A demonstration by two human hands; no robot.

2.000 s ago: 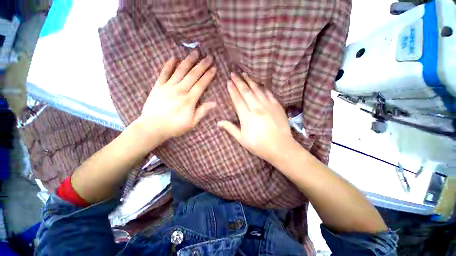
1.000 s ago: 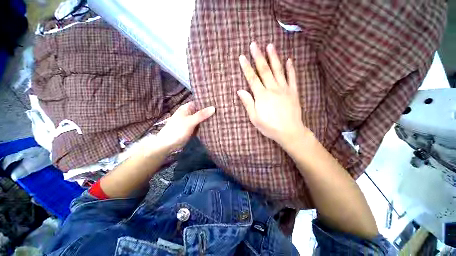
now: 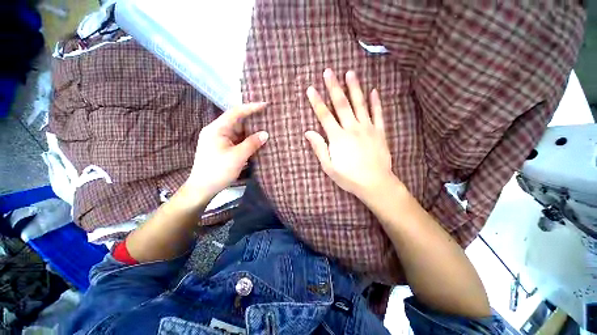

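Note:
A brown-red checked garment piece (image 3: 327, 216) lies over the white table and reaches the denim-clothed lap. My right hand (image 3: 357, 147) lies flat on it, palm down, fingers spread. My left hand (image 3: 226, 154) is at the panel's left edge, with thumb and index finger apart and their tips at the fabric; its other fingers are curled and partly hidden. Small white bits show at the garment's upper fold (image 3: 373, 48) and lower right (image 3: 457, 191). The sewing machine head (image 3: 568, 157) is at the right, beyond the garment; its needle area is unclear.
A pile of checked pieces with white edges (image 3: 131, 111) lies left of the table. The white table's marked front edge (image 3: 177, 62) runs diagonally at upper left. A thin metal tool (image 3: 514, 293) lies at lower right. Blue material (image 3: 55, 245) is at far left.
The view has swung left since the first frame. My left hand has gone from flat on the garment to its left edge, and its index finger has lifted apart from the thumb. My right hand stays flat.

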